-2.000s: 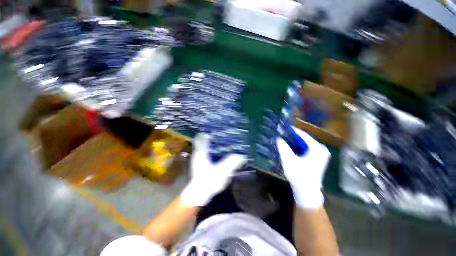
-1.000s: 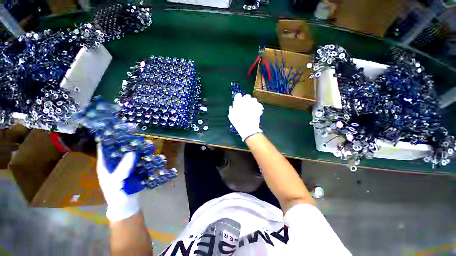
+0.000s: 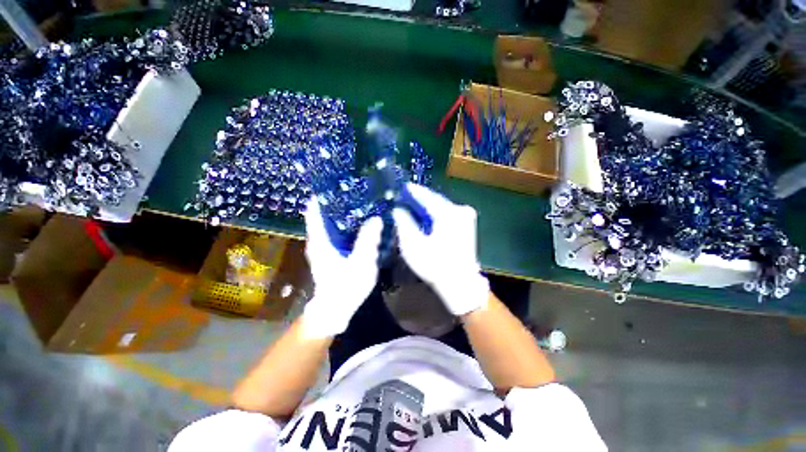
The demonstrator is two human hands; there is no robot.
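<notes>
My left hand (image 3: 343, 256), in a white glove with blue-coated palm, is closed on a blue PCB panel (image 3: 340, 187) held over the bench's front edge. My right hand (image 3: 435, 243), gloved the same, grips a narrow PCB strip (image 3: 383, 159) beside the panel's right side. The strip is blurred, and whether it is joined to the panel cannot be told. The stack of panels (image 3: 272, 154) lies on the green bench behind and left of my left hand. Another blue strip (image 3: 420, 161) lies on the bench just beyond my right hand.
A small open carton (image 3: 505, 179) holds red-handled cutters (image 3: 472, 119) and thin blue pieces. Tangled wired board piles lie left (image 3: 66, 119) and right (image 3: 707, 190) in white trays. Below the bench are a yellow basket (image 3: 228, 297) and a large cardboard box (image 3: 133, 305).
My left hand has brought the panel from the lower left to the middle. My right hand has moved slightly down, beside it, and now holds a strip upright. The yellow basket is uncovered.
</notes>
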